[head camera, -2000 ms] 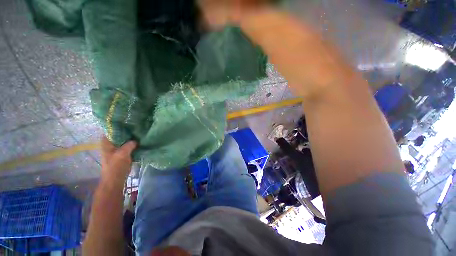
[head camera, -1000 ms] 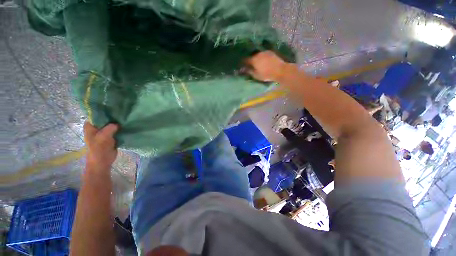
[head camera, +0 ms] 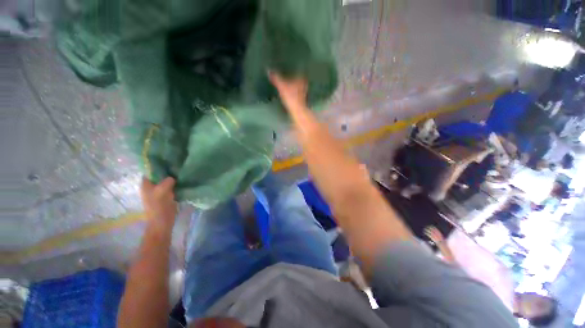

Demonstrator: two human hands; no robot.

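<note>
A large green woven sack (head camera: 221,157) hangs in front of my legs, its dark mouth open upward and its top cut off by the frame's upper edge. My left hand (head camera: 159,197) grips the near left rim beside a yellow stitched line. My right hand (head camera: 290,88) is at the right side of the mouth with the fingers on the green cloth; it is slightly blurred. The inside of the sack is dark, and its contents cannot be made out.
A blue plastic crate (head camera: 74,300) stands at the lower left. Another blue crate (head camera: 315,204) is behind my legs. A yellow line (head camera: 398,128) crosses the grey floor. A person's arm and pale pink sleeve (head camera: 478,262) show at the lower right, near cluttered work stations.
The sack's right side was spread out a second ago and is now drawn up and inward. My right hand has moved left with it. My left hand still holds the rim.
</note>
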